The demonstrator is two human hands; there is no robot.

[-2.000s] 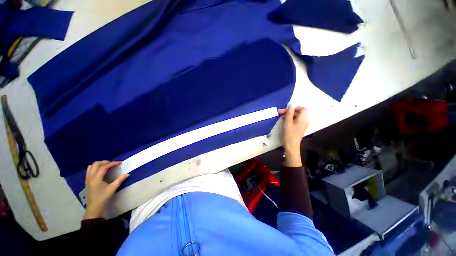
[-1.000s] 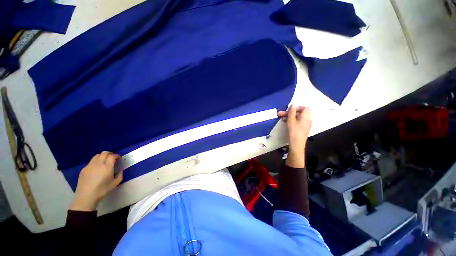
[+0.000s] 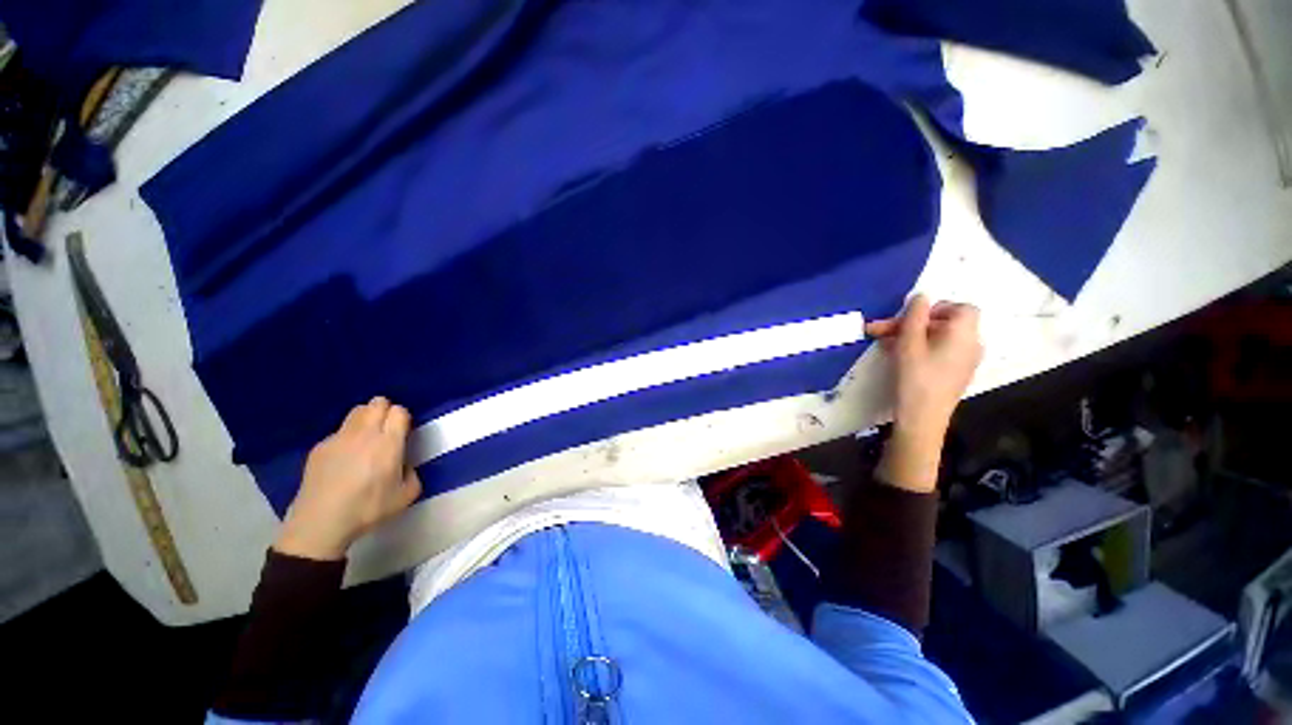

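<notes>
A large navy cloth [image 3: 595, 85] lies on the white table, with a long darker navy panel [image 3: 666, 213] on it, rounded at its right end. A slightly curved white strip [image 3: 638, 368] lies along the cloth's near edge. My left hand [image 3: 357, 475] is curled over the strip's left end and hides it. My right hand [image 3: 931, 361] is at the strip's right end, with its fingers pinched together there; whether it also holds something small cannot be told.
Dark shears [image 3: 125, 371] and a wooden ruler [image 3: 142, 496] lie at the table's left. Navy offcuts [image 3: 1070, 206] lie at the right. Dark scraps [image 3: 78, 156] are at the upper left. Below the table's edge are a red container [image 3: 777, 503] and a grey box [image 3: 1063, 531].
My left hand has gone from spread fingers to a curled hold on the strip's left end. The whole view has shifted, so the table appears farther right. The strip lies much the same on the cloth.
</notes>
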